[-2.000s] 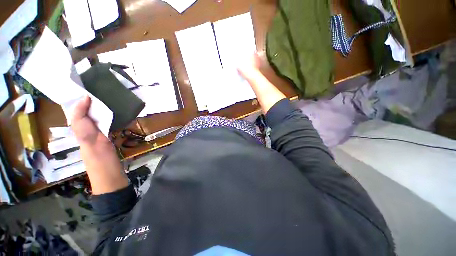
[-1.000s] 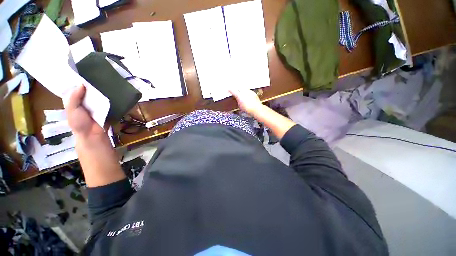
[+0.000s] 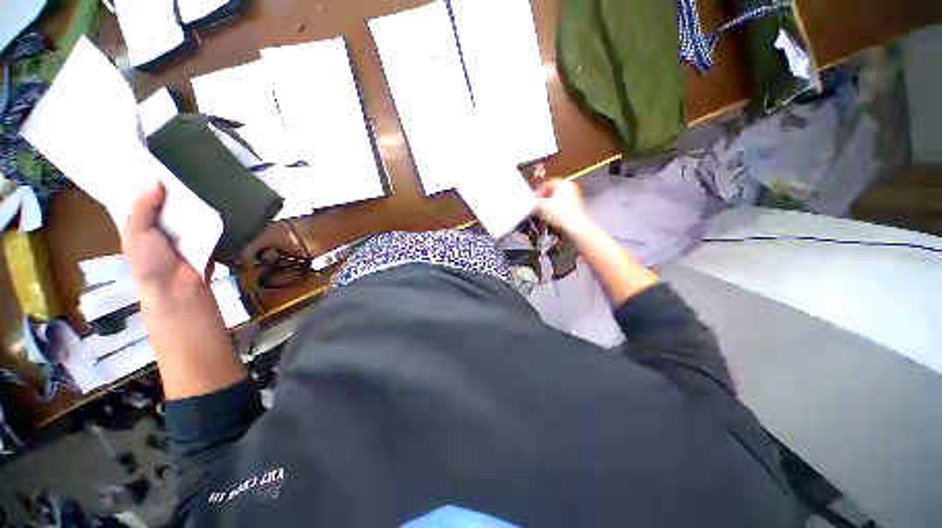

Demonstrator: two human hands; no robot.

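My left hand grips the lower part of a long white paper piece, raised over the table. Beside it is a dark green cloth bundle; its support is unclear. My right hand holds the corner of a white paper piece at the table's front edge. The paper is turned at an angle, and its upper end overlaps a white-topped cut-piece stack. Another white-topped stack lies to the left of that one.
Olive fabric pieces lie to the right, near a checked tie strip. Black-handled shears lie near the front edge. A yellow block and narrow strip pieces are at the left. Pale scraps are beyond the table edge.
My right hand has moved from the stack's front edge outward to the right, and a white paper piece is now angled off the stack in it. My left hand still holds its paper.
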